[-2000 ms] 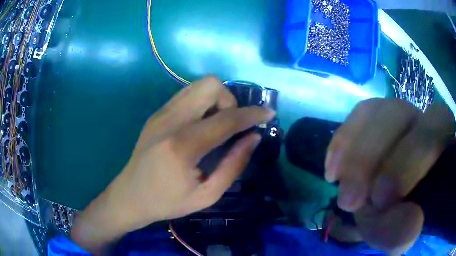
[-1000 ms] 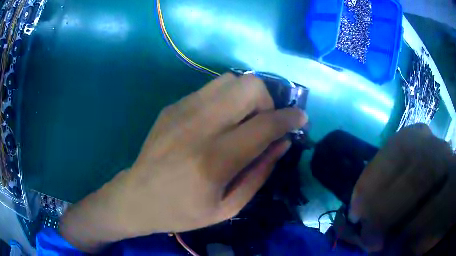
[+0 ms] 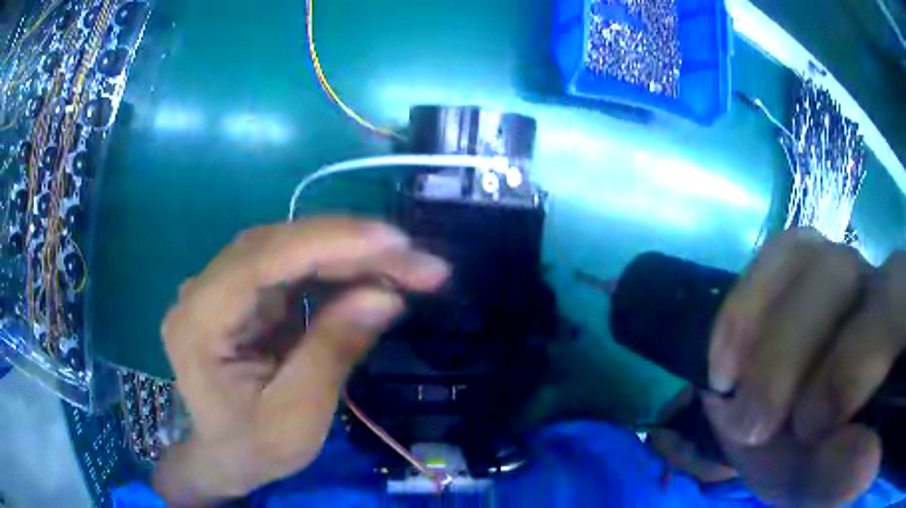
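Observation:
The black housing lies in front of me, its round collar at the far end. Two shiny screw heads show just below the collar. A white cable arcs left from there. My left hand is over the housing's left side, thumb and forefinger nearly together; I cannot tell if something tiny is between them. My right hand is shut on the black electric screwdriver, its thin bit pointing left, apart from the housing.
A blue bin of small screws is at the top right. A bundle of white cables lies at the far right. Clear trays with round black parts and orange wires are on the left. Thin yellow-blue wires run up from the collar.
My left hand has drawn back left from the collar area, uncovering the white cable and screw heads. The screwdriver remains in my right hand, to the right of the housing.

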